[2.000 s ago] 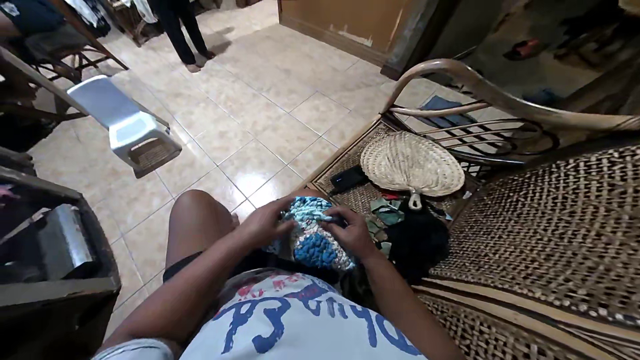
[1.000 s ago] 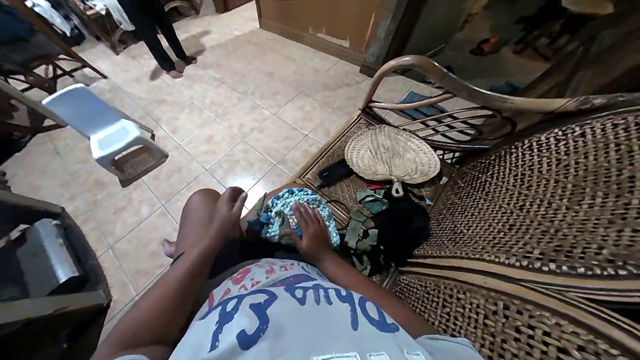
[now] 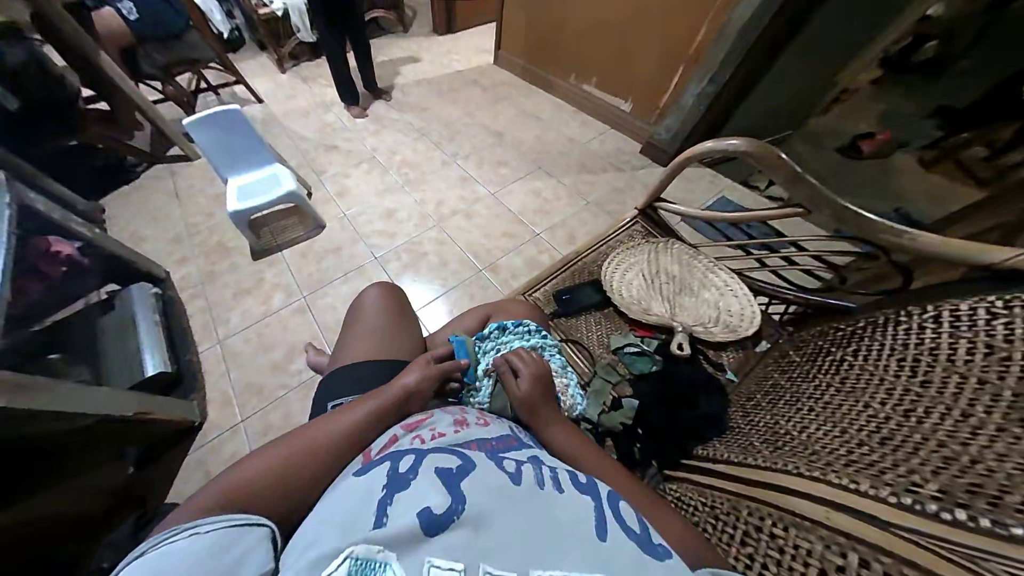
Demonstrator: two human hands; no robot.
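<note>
A round woven textile piece in teal, blue and white lies across my lap. My left hand is closed around the lower end of a blue strip, perhaps cloth, beside the textile's left edge. My right hand rests on the textile with bent fingers; whether it pinches a strand I cannot tell. Just to its right, green cloth scraps and a black cloth heap lie on the rattan seat.
On the woven bench seat lie a black phone-like object and a woven hand fan. A white plastic chair stands on the tiled floor, a person beyond it. Dark wooden furniture is at the left.
My left hand has come from near the knee to the textile's left edge and now holds the blue strip. My right hand's flat, spread fingers have curled on the textile.
</note>
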